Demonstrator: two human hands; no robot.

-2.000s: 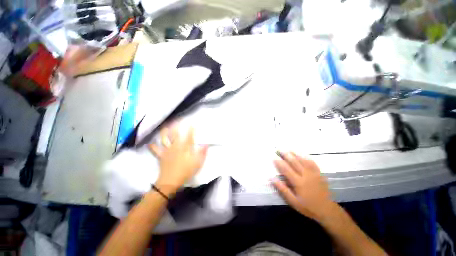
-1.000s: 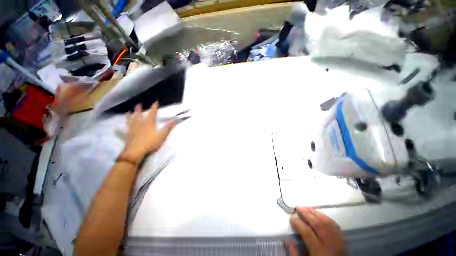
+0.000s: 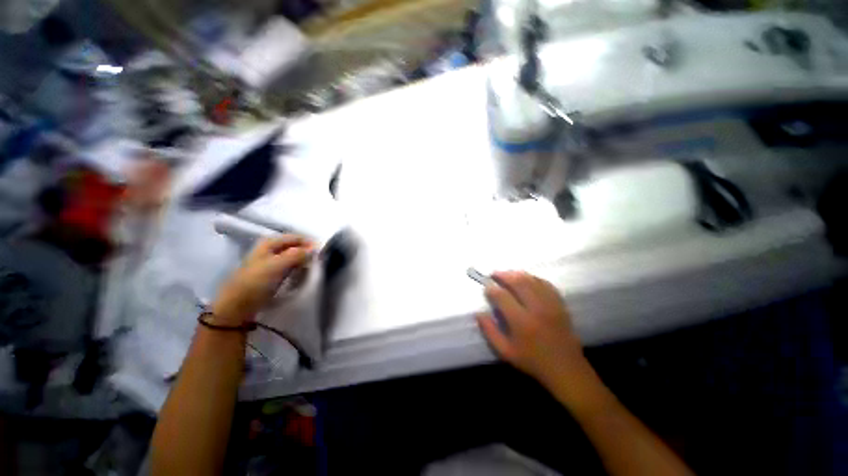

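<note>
My left hand is at the left of the table, fingers closed on a pale grey cloth piece with a dark edge or fold. The cloth hangs down by the table's front edge. My right hand lies at the front edge below the sewing machine head, thumb apart from the fingers. A small grey metal-like piece shows at its fingertips; it does not look held. More pale cloth panels lie at the left, with a black fabric piece above them. The picture is blurred.
The white table has a grey front edge. A dark looped object lies at the machine's right part. A red thing and blurred clutter stand at the far left. Coloured scraps show below the table.
The view has shifted. My left hand was spread flat on the cloth a second ago; now it grips a piece and lifts it. My right hand stays at the same table corner.
</note>
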